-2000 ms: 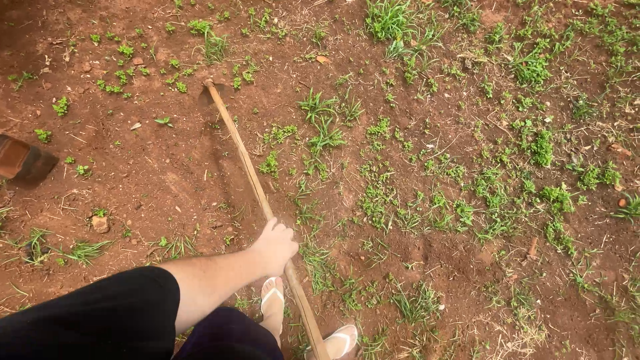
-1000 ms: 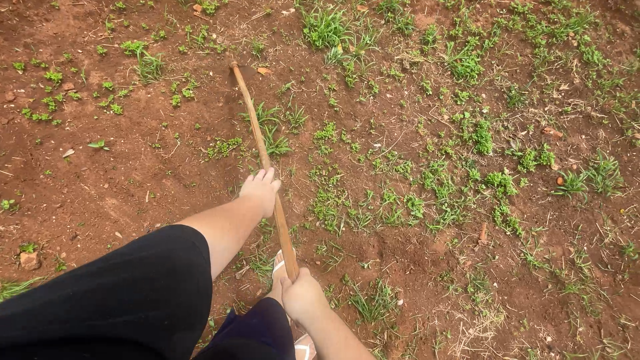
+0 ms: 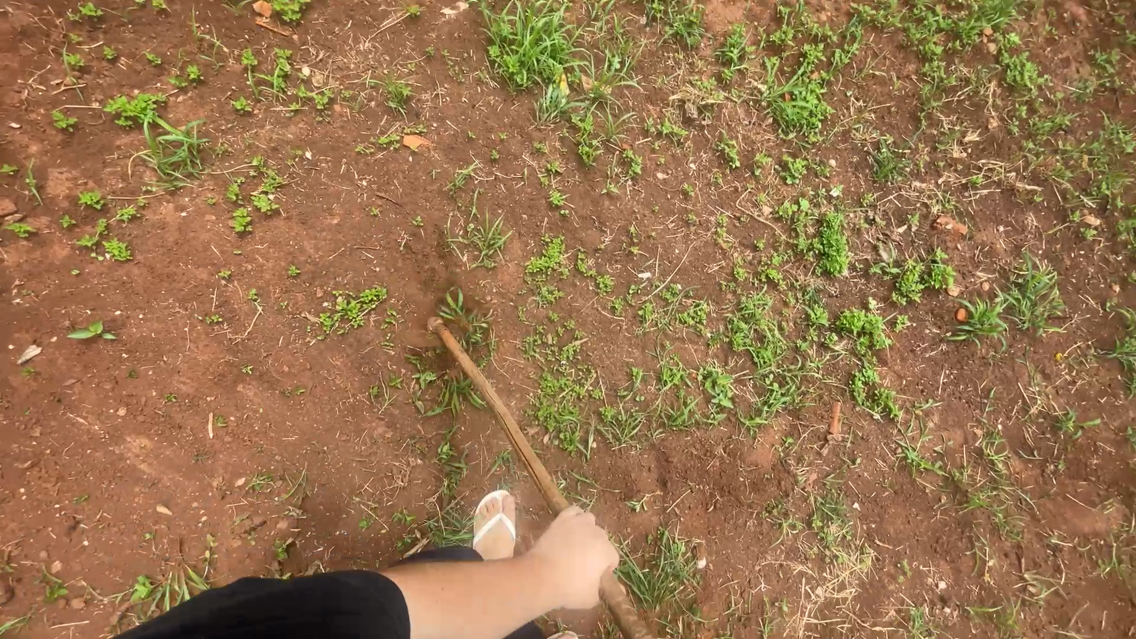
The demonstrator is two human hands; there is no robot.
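Observation:
A long wooden tool handle (image 3: 510, 426) slants from the lower middle up and left to the soil, where its far end touches the ground beside a small grass tuft (image 3: 457, 395). What is fixed at that end cannot be made out; it looks blurred or sunk in soil. My left hand (image 3: 577, 557) is closed around the lower part of the handle. The sleeve above it is black. My right hand is out of the frame.
My foot in a white-strapped flip-flop (image 3: 494, 524) stands just left of the handle. Reddish soil bears scattered weeds (image 3: 861, 328), a thick grass clump (image 3: 530, 44) and small orange fragments (image 3: 834, 420).
The handle's far end has come nearer to my feet. My left hand is lower on the handle than one second ago. My right hand, on the handle one second ago, has left the view.

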